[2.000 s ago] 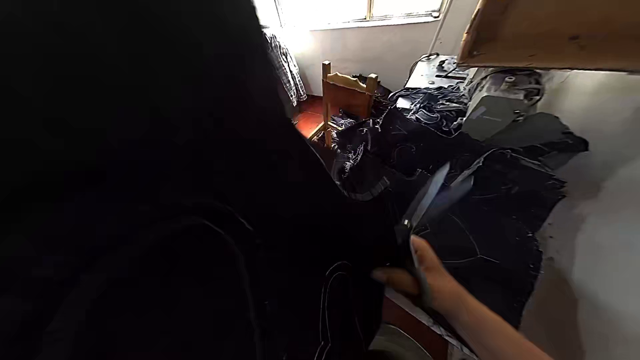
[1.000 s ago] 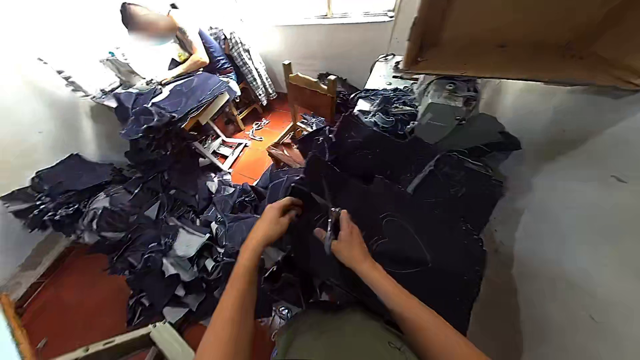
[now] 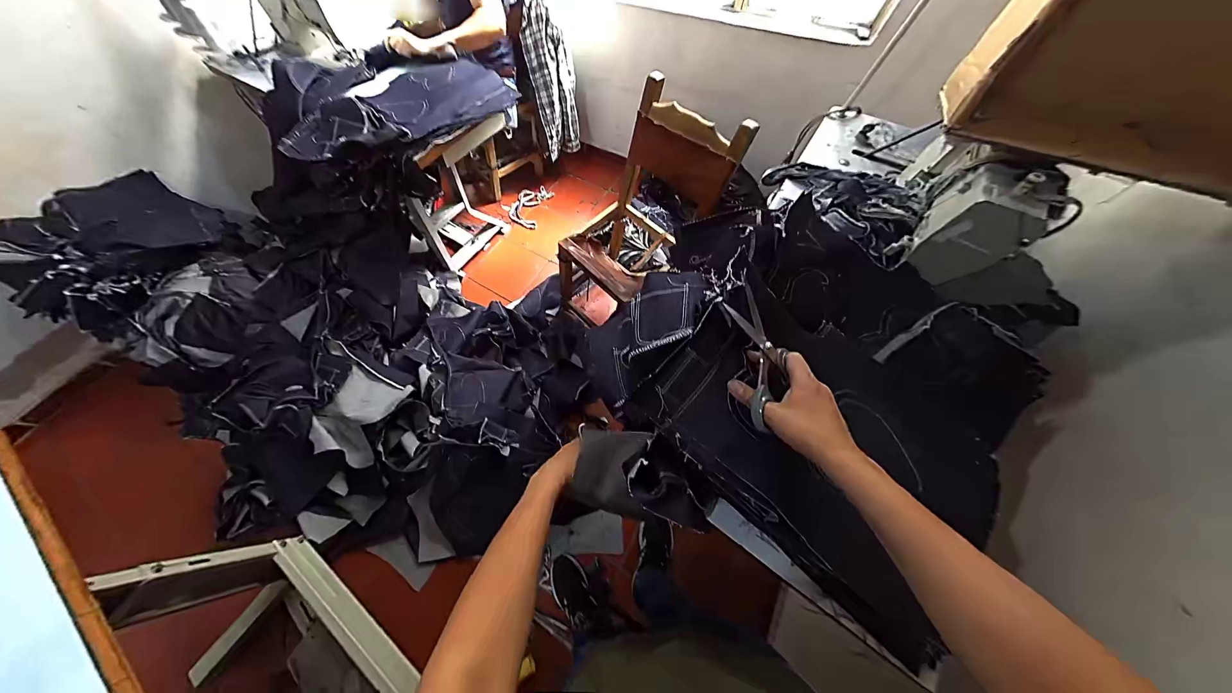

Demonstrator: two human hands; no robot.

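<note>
In my right hand (image 3: 799, 409) is a pair of metal scissors (image 3: 760, 337), blades parted and pointing up and left over dark denim. My left hand (image 3: 563, 467) is at the near left edge of a dark denim piece (image 3: 611, 472) whose greyish underside is folded over; its fingers are mostly hidden by the cloth. Near the scissor tips lies a denim piece with light stitching (image 3: 664, 308) and frayed threads. More dark denim (image 3: 866, 433) with pale curved lines spreads over the table under my right forearm.
A large heap of denim pieces (image 3: 366, 385) covers the floor at left. A wooden chair (image 3: 688, 144) stands beyond the table, a sewing machine (image 3: 982, 212) at back right under a cardboard box (image 3: 1107, 87). A person (image 3: 472, 29) sits at a cloth-laden table. A metal frame (image 3: 327, 606) stands lower left.
My hands have moved apart, the left one lower and holding back a fold of cloth. The dark cloth that filled much of the earliest view is down. The camera view has shifted.
</note>
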